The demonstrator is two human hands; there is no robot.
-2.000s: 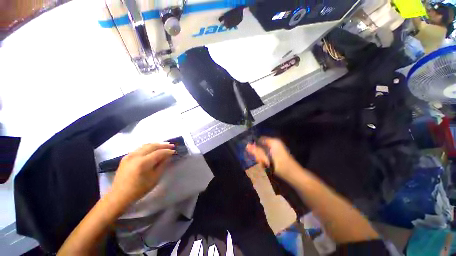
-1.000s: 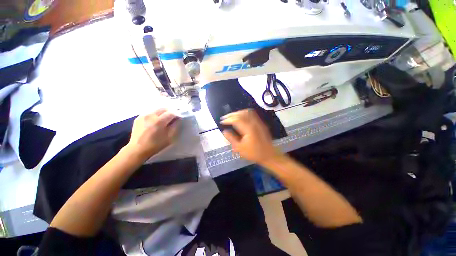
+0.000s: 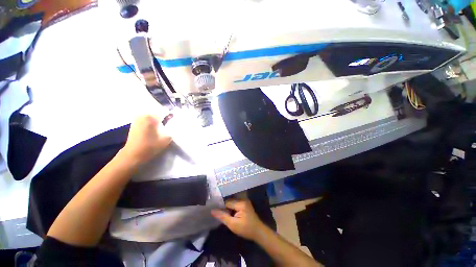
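Note:
Pale cloth [image 3: 177, 221] lies over the front table edge left of the ruler, with a narrow black strip [image 3: 164, 192] across it. A black garment panel [image 3: 68, 180] spreads to its left. My left hand [image 3: 149, 136] presses on the pale cloth close to the needle area, fingers bent under. My right hand [image 3: 240, 216] pinches the cloth's right edge between thumb and fingers, below the table edge. The sewing machine [image 3: 271, 60] stands behind; bright glare hides its presser foot and needle.
Right of the needle lie a curved black piece [image 3: 261, 130], black-handled scissors [image 3: 301, 100] and a slim dark reddish tool [image 3: 351, 106]. The ruler [image 3: 318, 151] runs along the front edge. Dark cloth [image 3: 386, 198] is heaped at right. Cut pieces [image 3: 25, 148] lie at far left.
The scissors went from my right hand to the table behind the curved piece. My right hand then moved down to the pale cloth's edge. My left hand and the cloth moved up toward the needle.

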